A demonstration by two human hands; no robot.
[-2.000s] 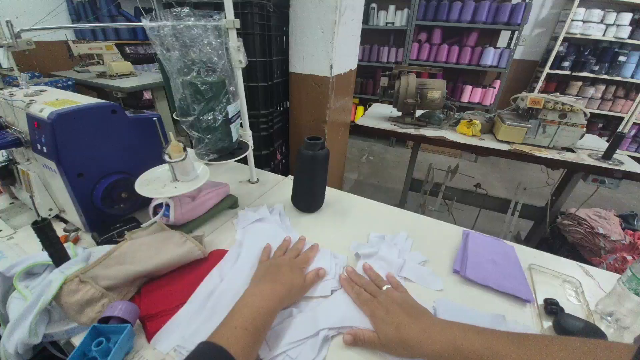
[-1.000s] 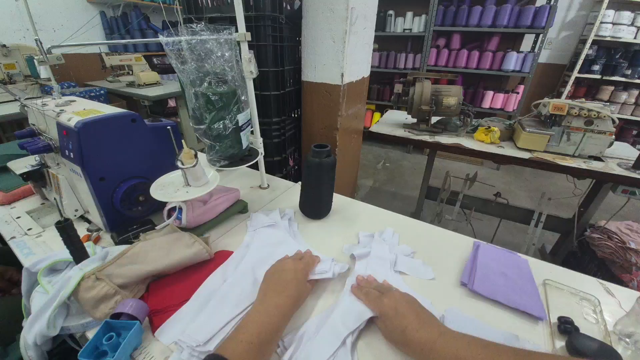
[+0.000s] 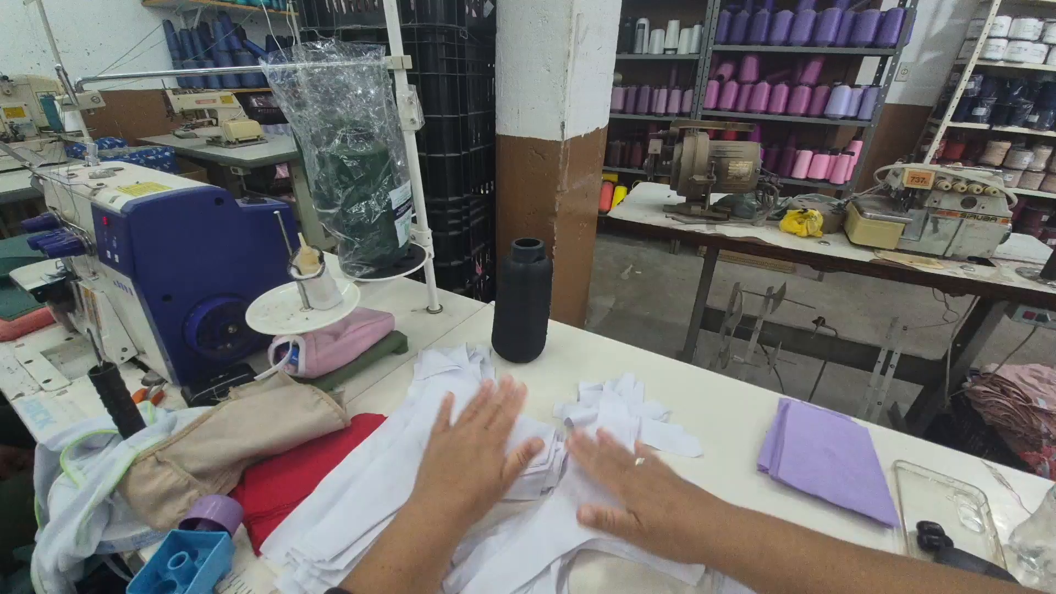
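White cut fabric pieces (image 3: 371, 487) lie in layered strips across the near middle of the white table. My left hand (image 3: 474, 454) rests on the left stack, fingers apart and palm down. Over the pieces just to its right is my right hand (image 3: 631, 495), also flat with spread fingers and a ring on one of them. Beyond the right hand's fingertips lies a small heap of white scraps (image 3: 623, 404). A black thread cone (image 3: 523, 301) stands upright behind the fabric. Neither hand grips anything.
Folded purple fabric (image 3: 827, 462), a clear phone case (image 3: 949, 503) and a black object lie at right. At left are red cloth (image 3: 297, 470), beige cloth (image 3: 231, 445), a blue plastic holder (image 3: 186, 561) and a blue-and-white sewing machine (image 3: 165, 256). A thread stand (image 3: 417, 181) rises behind.
One second ago both hands were lower on the fabric strips, with a gap between the strips. Now the hands lie farther forward, with fingers spread, and the strips meet between them.
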